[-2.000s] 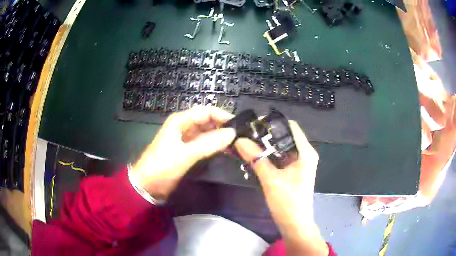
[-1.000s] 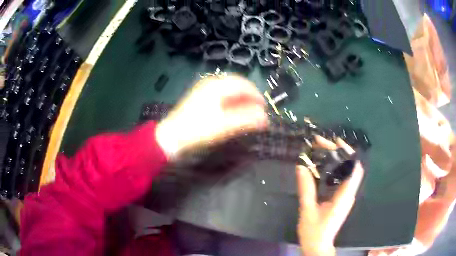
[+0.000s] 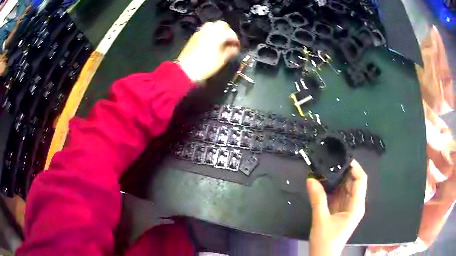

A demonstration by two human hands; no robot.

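Observation:
My right hand (image 3: pixel 340 205) holds a black socket housing (image 3: pixel 331 159) at the right of the mat, its round cup facing up and a shiny metal strip at its left side. My left hand (image 3: pixel 212 49) reaches to the near left edge of the heap of black housings (image 3: pixel 278 39); its fingers are curled and what they touch is hidden. Small black insert blocks (image 3: pixel 229 135) stand in three rows on a dark mat (image 3: pixel 210 174). The left ends of the rows are in the shade of my sleeve.
Loose metal contacts (image 3: pixel 245 75) lie near my left hand. A black piece with brass strips (image 3: pixel 303 100) lies beyond the rows. Stacked black assemblies (image 3: pixel 30 100) are left of the wooden edge (image 3: pixel 75 105). Pinkish plastic wrapping (image 3: pixel 440 130) hangs at the right.
My hands have moved apart. My left hand went from the held parts forward to the heap. My right hand moved right with the black housing. The view has shifted, showing more of the heap.

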